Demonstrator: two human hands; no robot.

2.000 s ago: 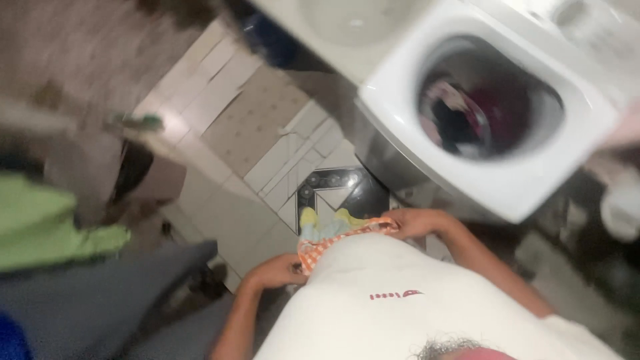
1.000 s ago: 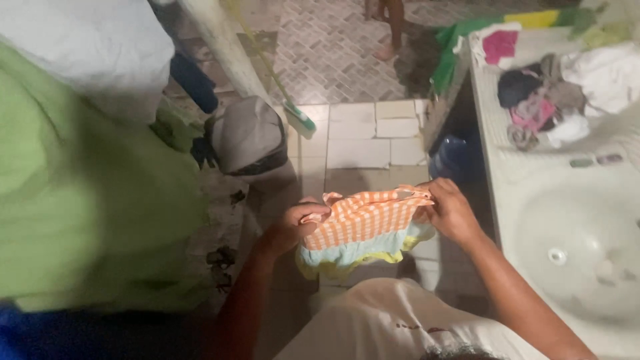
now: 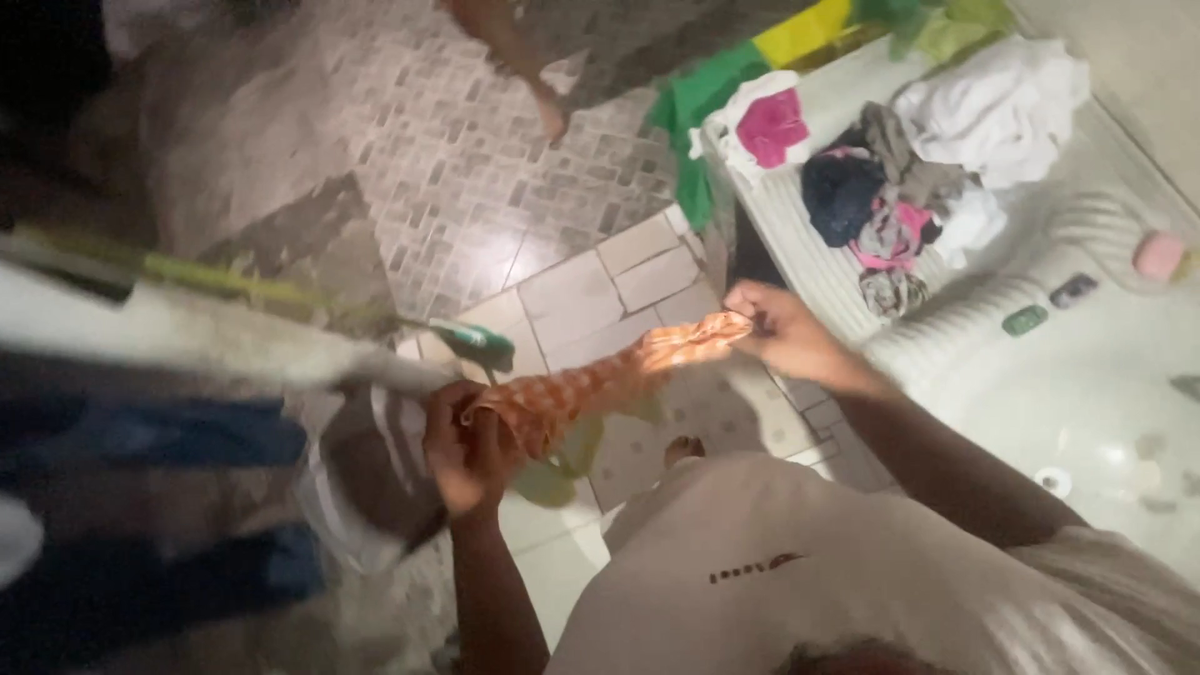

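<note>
An orange-and-white checked garment (image 3: 600,380) with a yellowish lower edge is stretched between my two hands in front of my body. My left hand (image 3: 469,445) grips its left end, and the fingers are partly in shadow. Its right end is pinched in my right hand (image 3: 787,333), just left of the ribbed edge of the wash sink. The garment's lower part hangs down, blurred, over the tiled floor.
Several wet-looking clothes (image 3: 891,206) lie on the ribbed washboard of the sink (image 3: 994,394), beside green and pink soap pieces. A broom (image 3: 473,342) and a bucket (image 3: 361,478) stand at left. Another person's bare leg (image 3: 525,80) shows at the top.
The garment, spread with its pale blue part showing a second ago, now looks narrower and slanted, its right end higher. Both hands still hold it. The view has turned from the washing machine to the sink.
</note>
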